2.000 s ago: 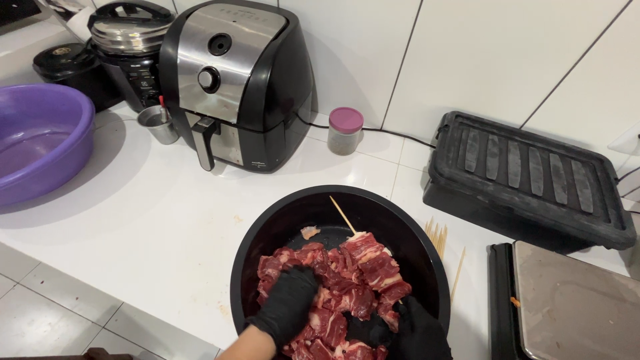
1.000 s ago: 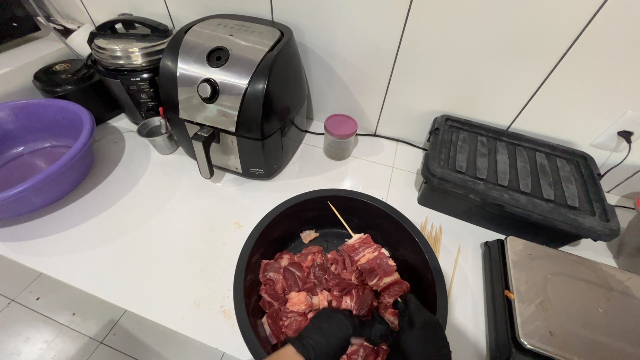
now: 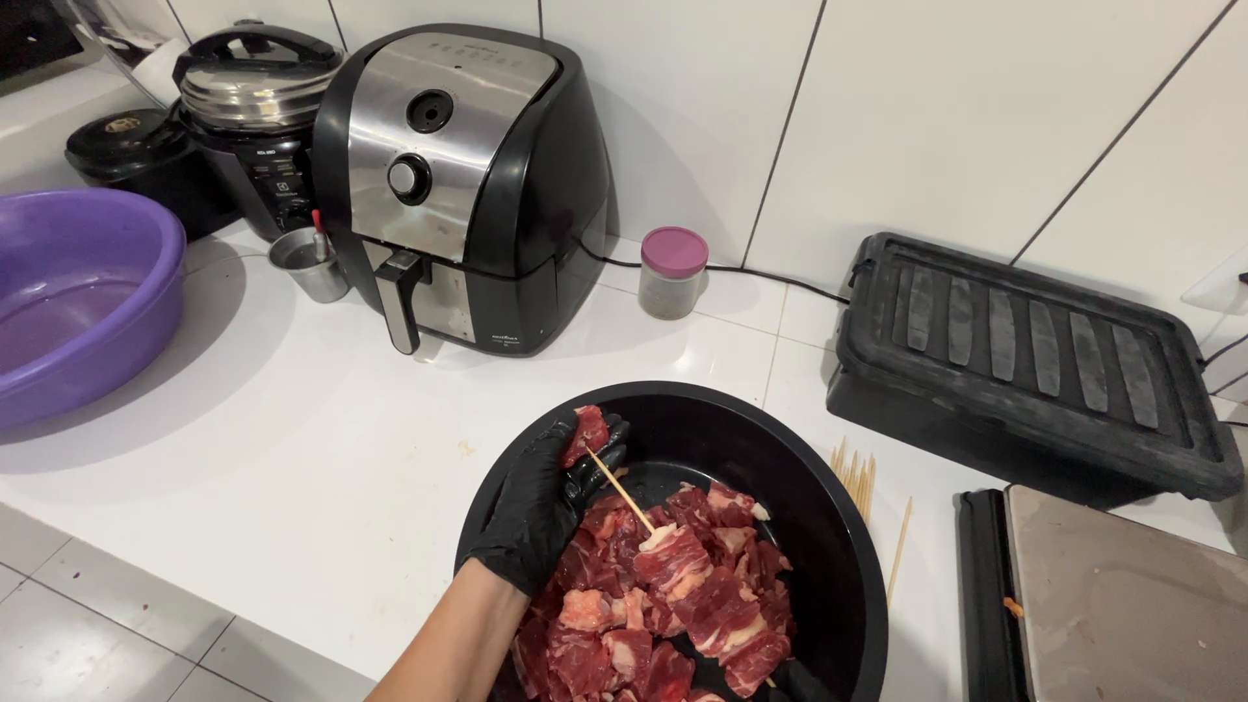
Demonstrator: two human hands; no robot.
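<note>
A large round black bowl [image 3: 868,546] holds many chunks of raw red meat [image 3: 590,648]. My left hand [image 3: 536,507], in a black glove, is over the bowl's left side with a piece of raw meat [image 3: 586,434] between its fingers. The tip of a wooden skewer [image 3: 622,490] touches that piece. Several meat pieces are threaded lower on the skewer, sloping down to the right. My right hand [image 3: 804,682], also black-gloved, shows only in part at the bottom edge, by the skewer's lower end; its grip is mostly hidden.
Loose wooden skewers [image 3: 855,483] lie right of the bowl. Behind are an air fryer [image 3: 458,185], a jar with a pink lid [image 3: 673,273] and a black lidded box [image 3: 1033,361]. A purple basin [image 3: 146,283], metal cup [image 3: 317,273] and pressure cooker [image 3: 258,127] stand left; a flat-topped appliance [image 3: 1131,595] is at right.
My left hand has moved from the meat low in the bowl up to the skewer's tip, with a piece of meat now in its fingers. My right hand shows less, lower down.
</note>
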